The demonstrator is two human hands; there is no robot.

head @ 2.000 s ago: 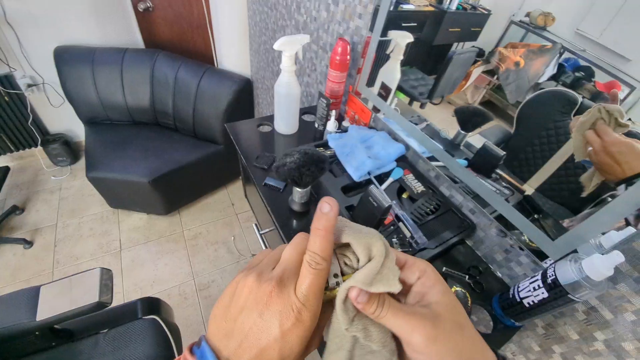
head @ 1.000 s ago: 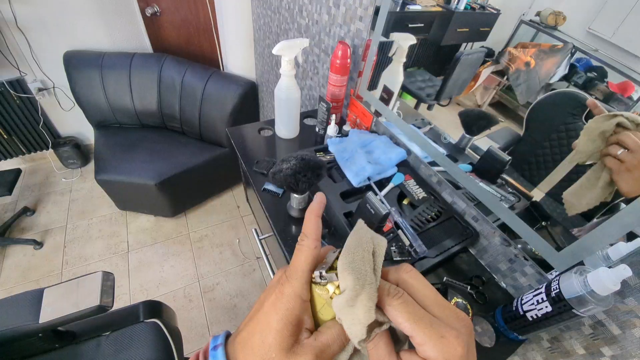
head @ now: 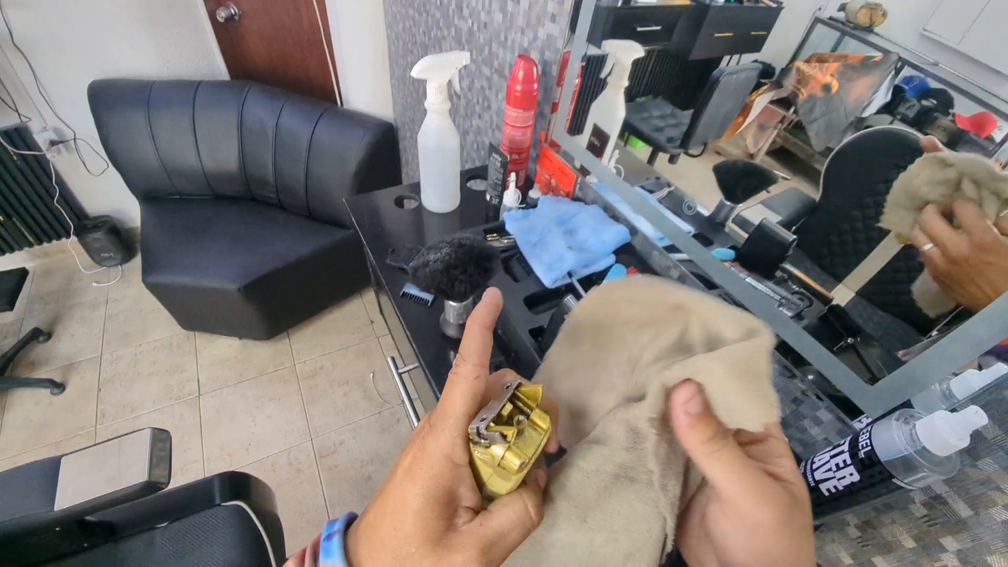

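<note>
My left hand (head: 465, 465), index finger extended, holds a gold hair clipper (head: 510, 441) with its metal blade end facing up. To its right, my right hand (head: 740, 480) grips a beige cloth (head: 630, 409), thumb on top; the cloth is spread beside the clipper and hides part of the counter. Beyond the left fingertip a black-bristled brush (head: 455, 272) stands upright on its silver handle. A small blue comb (head: 416, 294) lies left of the brush, and a blue cloth (head: 565, 236) is heaped behind it. The mirror (head: 787, 228) reflects a hand with the beige cloth.
A white spray bottle (head: 439, 150) and a red can (head: 519, 118) stand at the back of the black counter (head: 386, 224). An aftershave bottle (head: 874, 461) is at the right. A salon chair armrest (head: 110, 480) is at lower left, a black sofa (head: 236, 197) behind.
The beige cloth has moved off the clipper to the right and opened out in my right hand. The clipper, mostly covered two seconds ago, now shows in my left hand.
</note>
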